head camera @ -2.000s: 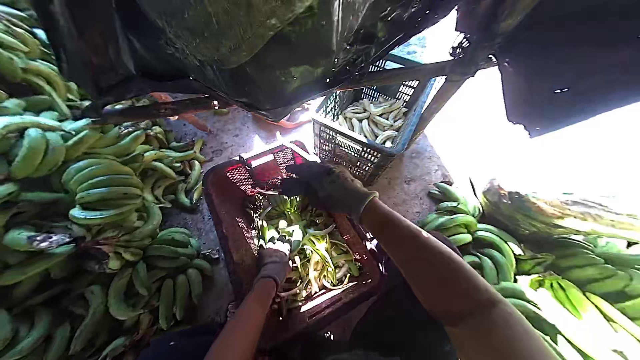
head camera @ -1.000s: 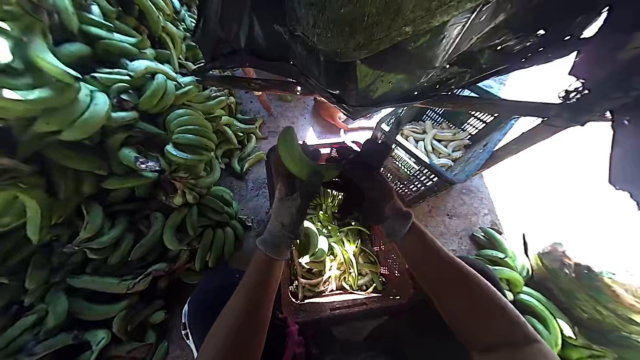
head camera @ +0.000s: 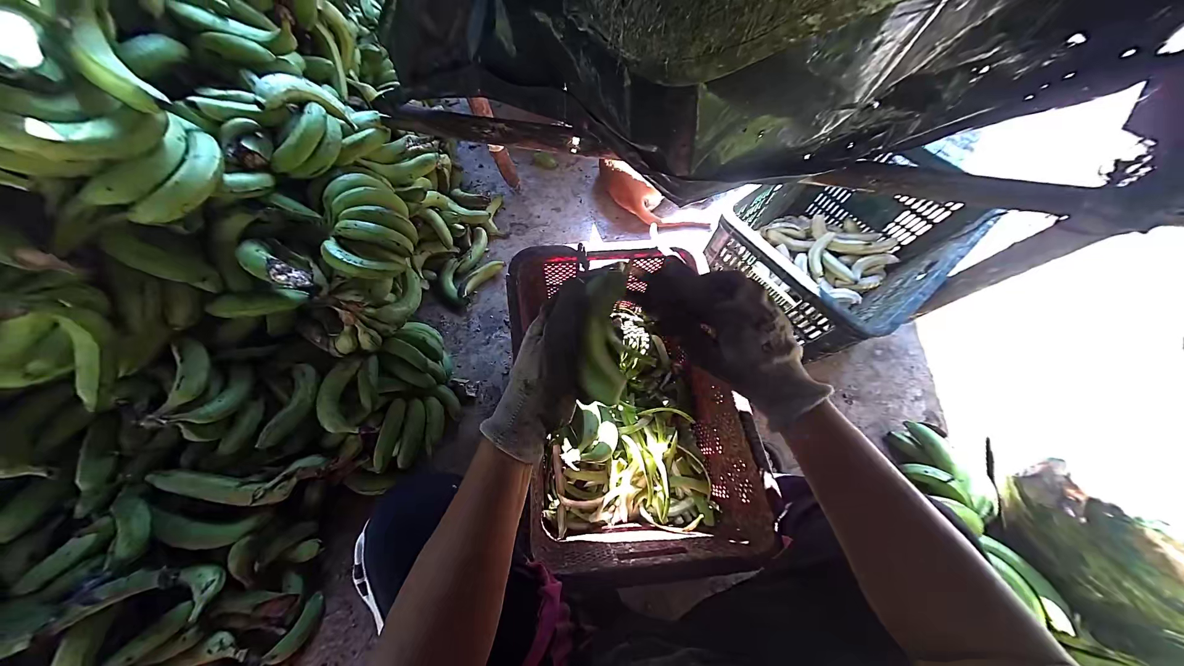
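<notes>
My left hand (head camera: pixel 546 370), in a dirty work glove, is closed around a green plantain (head camera: pixel 601 347) held over a red plastic crate (head camera: pixel 740 518). Close to the fruit's upper end is my right hand (head camera: pixel 740 338), also gloved; deep shadow hides its fingers, so whether it grips a tool or the fruit cannot be told. Below the hands, the crate holds green and pale peel strips (head camera: pixel 647 472) and some green plantains (head camera: pixel 592 435) at its left side.
Bunches of green plantains (head camera: pixel 370 227) are heaped at the left. A dark green crate (head camera: pixel 879 324) with peeled plantains (head camera: pixel 832 254) stands at the upper right, beside a wooden pole (head camera: pixel 971 190) and dark sheeting (head camera: pixel 740 120). More green plantains (head camera: pixel 934 462) lie at the right, and an orange-brown animal (head camera: pixel 634 190) is behind the red crate.
Two seconds ago my left hand was low in the red crate; by one second ago it held a green plantain above it. Since then the plantain has been lowered somewhat, both hands staying close together.
</notes>
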